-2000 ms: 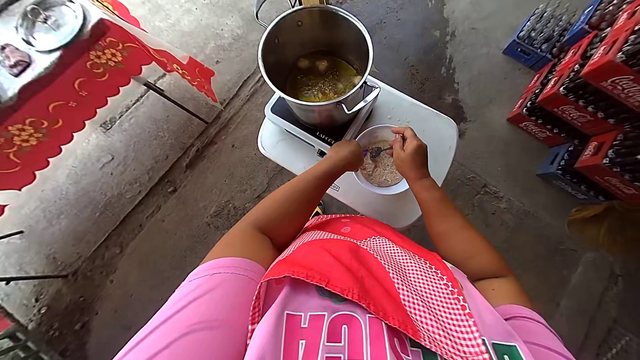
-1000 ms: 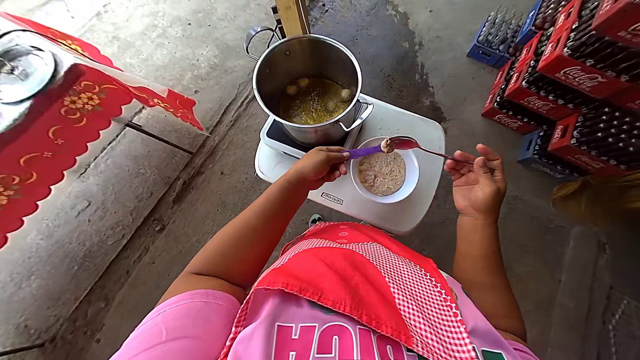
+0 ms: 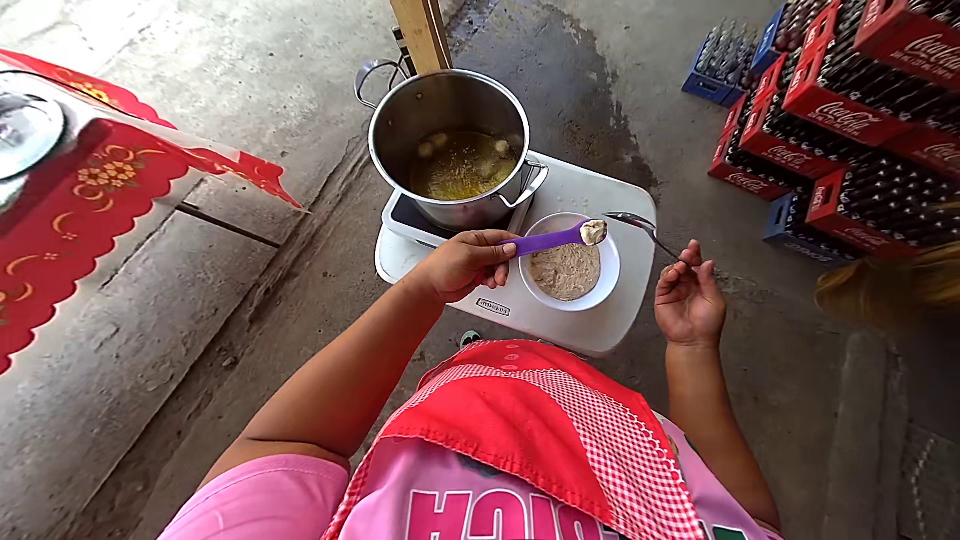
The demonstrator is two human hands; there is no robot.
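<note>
My left hand (image 3: 471, 264) grips a purple measuring spoon (image 3: 547, 241), which carries a lump of pale dough (image 3: 593, 232) above a white bowl (image 3: 609, 281). Thick beige batter or dough mixture (image 3: 566, 271) fills much of the bowl. In my right hand (image 3: 690, 296) is a metal spoon (image 3: 634, 220), its tip just right of the lump and apart from it. Behind the bowl, a steel pot (image 3: 450, 139) on a cooktop (image 3: 411, 219) holds yellowish liquid (image 3: 466, 169) with several pale lumps in it.
The cooktop and bowl share a small white table (image 3: 592, 330). A wooden post (image 3: 420, 34) rises behind the pot. At the left stands a table with a red cloth (image 3: 112, 187) and a metal plate (image 3: 26, 124). Red and blue bottle crates (image 3: 847, 112) are stacked at the right.
My hands were together at the bowl two seconds ago, then moved apart. The metal spoon touched the lump one second ago and is now away from it to the right.
</note>
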